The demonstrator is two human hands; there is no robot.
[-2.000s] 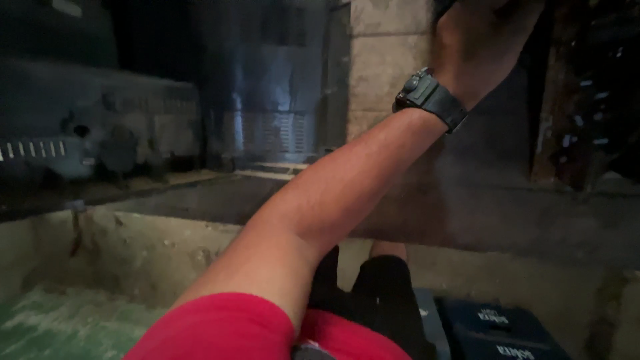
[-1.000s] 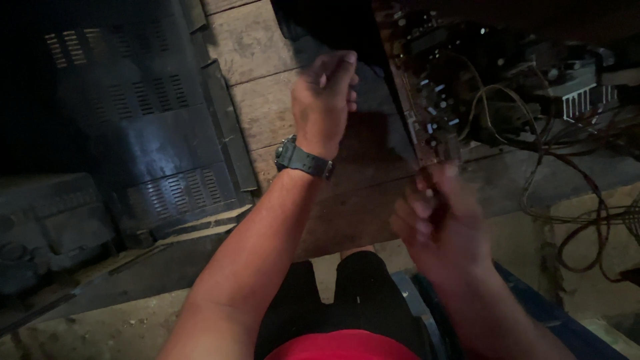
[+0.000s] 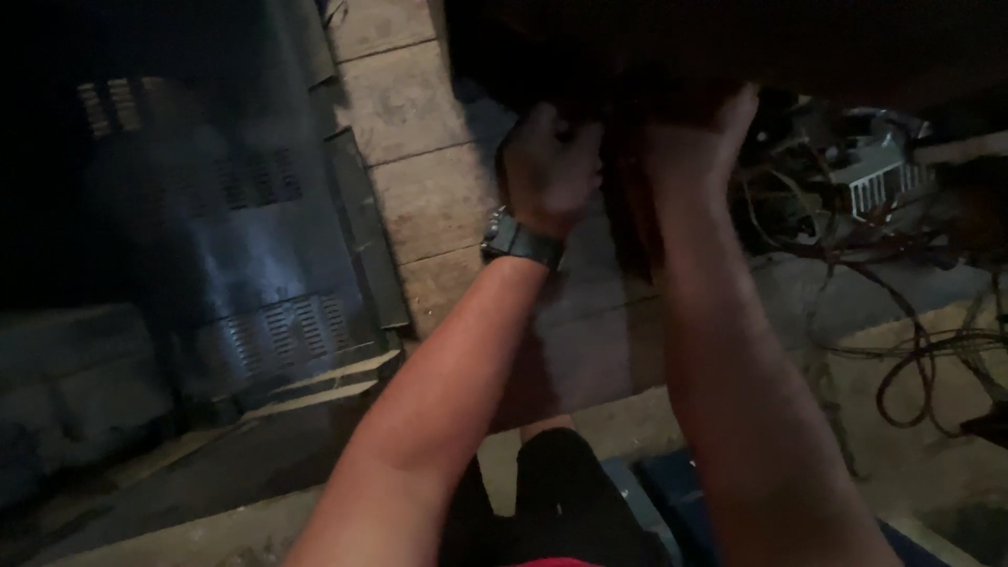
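Note:
My left hand (image 3: pixel 551 161), with a dark wristwatch (image 3: pixel 520 240) on its wrist, is at the upper middle, its fingers blurred in shadow near the lower edge of a large dark object (image 3: pixel 709 47). My right hand (image 3: pixel 697 138) reaches up to the same dark object, and its fingers are hidden in the dark. Whether either hand grips anything cannot be made out.
A dark metal panel with vent slots (image 3: pixel 287 331) stands at left. Worn floor blocks (image 3: pixel 425 102) run beside it. Tangled cables (image 3: pixel 906 346) and a light finned part (image 3: pixel 878 189) lie at right. A blue container (image 3: pixel 669 488) is near my legs.
My right hand has moved up to the dark object. The dark object now covers more of the top of the view. Two seconds ago only my left arm showed.

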